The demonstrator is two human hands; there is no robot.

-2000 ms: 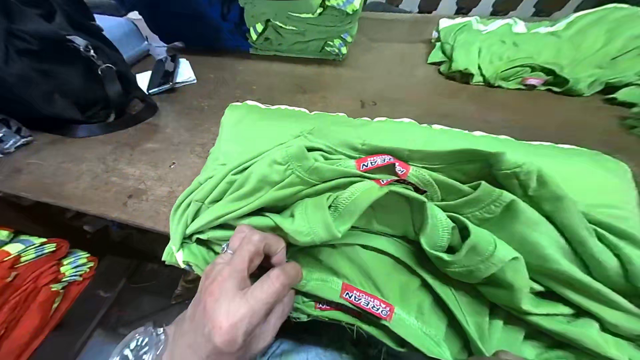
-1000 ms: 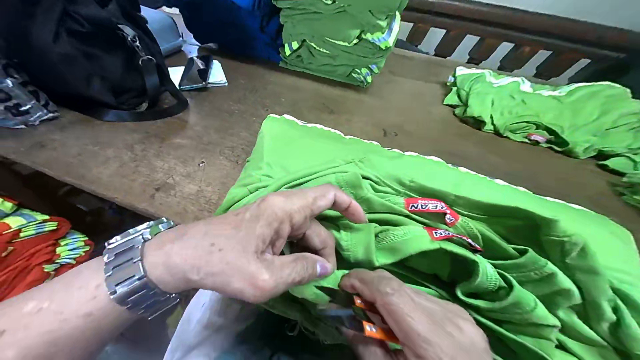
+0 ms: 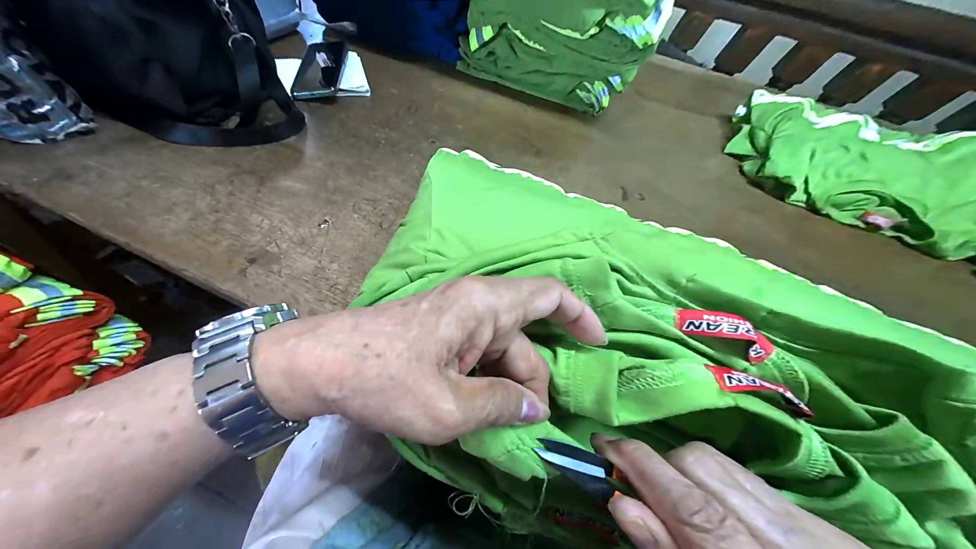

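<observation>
A pile of green knit shirts (image 3: 534,206) with red neck labels (image 3: 720,324) lies at the wooden table's near edge. My left hand (image 3: 450,358), with a metal-band watch (image 3: 240,377) at the wrist, pinches a green seam edge between thumb and fingers. Just right of it, my right hand (image 3: 686,496) holds small thread snips (image 3: 576,463) with dark blades and a bit of orange at the grip. The blade tips point left at the seam below my left thumb. Loose threads (image 3: 469,505) hang from the fabric there. My right palm hides most of the snips' handle.
On the wooden table (image 3: 213,206) lie a black bag (image 3: 152,69), a phone (image 3: 320,70) on white paper, a folded green stack (image 3: 549,53) and another green garment pile (image 3: 862,168). Orange garments (image 3: 61,343) with striped trim sit lower left, beyond the table edge.
Two seconds ago only one hand was plainly in view at the fabric's left edge. Both hands then came together at the seam, with the orange-handled snips in the right hand. The view has shifted somewhat.
</observation>
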